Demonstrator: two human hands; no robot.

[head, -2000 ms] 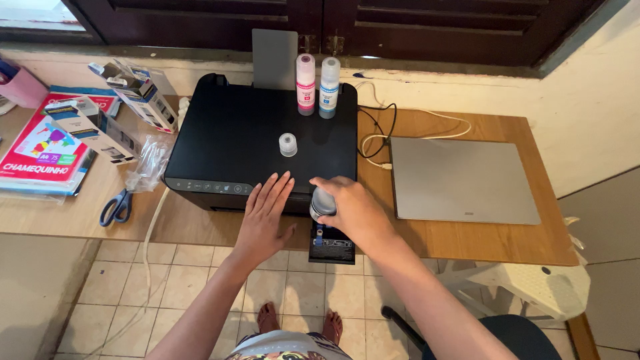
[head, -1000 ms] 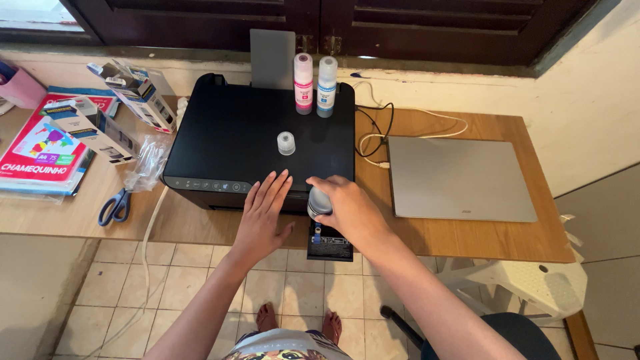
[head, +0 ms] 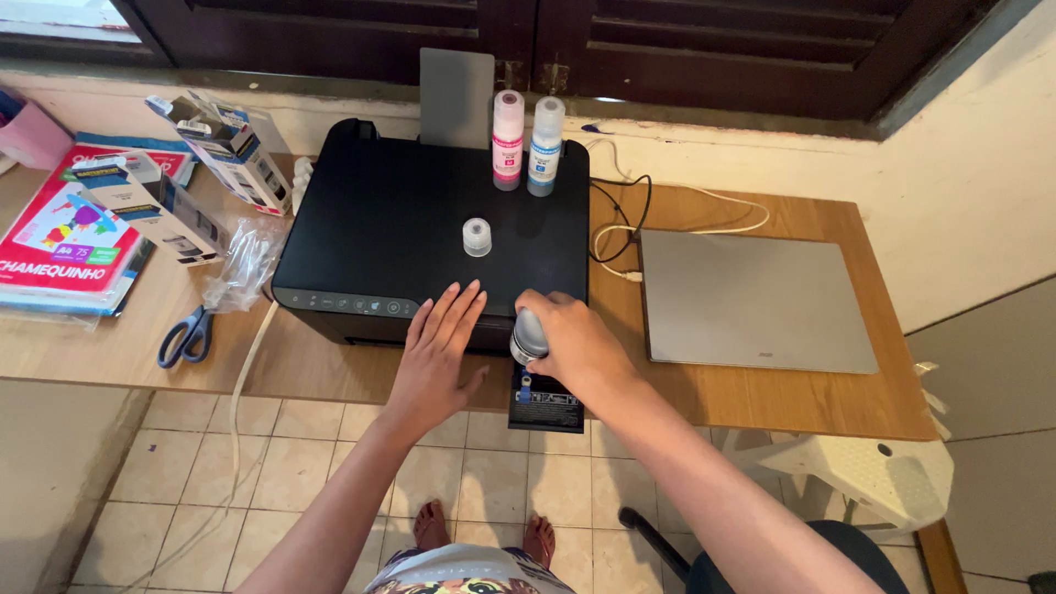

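My right hand (head: 569, 338) grips an ink bottle (head: 529, 337), turned over at the front right corner of a black printer (head: 429, 190). Below the bottle, the printer's ink tank cover (head: 546, 417) hangs open, with a small blue cap visible; the bottle's tip is hidden. My left hand (head: 441, 355) holds nothing and rests, fingers spread, on the printer's front edge beside the control panel. On the printer lid stand a magenta ink bottle (head: 508, 140), a cyan ink bottle (head: 545, 147) and a clear bottle cap (head: 477, 237).
A closed laptop (head: 755, 301) and cables (head: 635, 214) lie right of the printer. Left are blue scissors (head: 186, 337), a plastic wrapper (head: 246, 264), opened ink boxes (head: 157, 206) and a paper pack (head: 62, 247). A white stool (head: 874, 478) and a dark chair (head: 841, 553) stand near the desk's right front.
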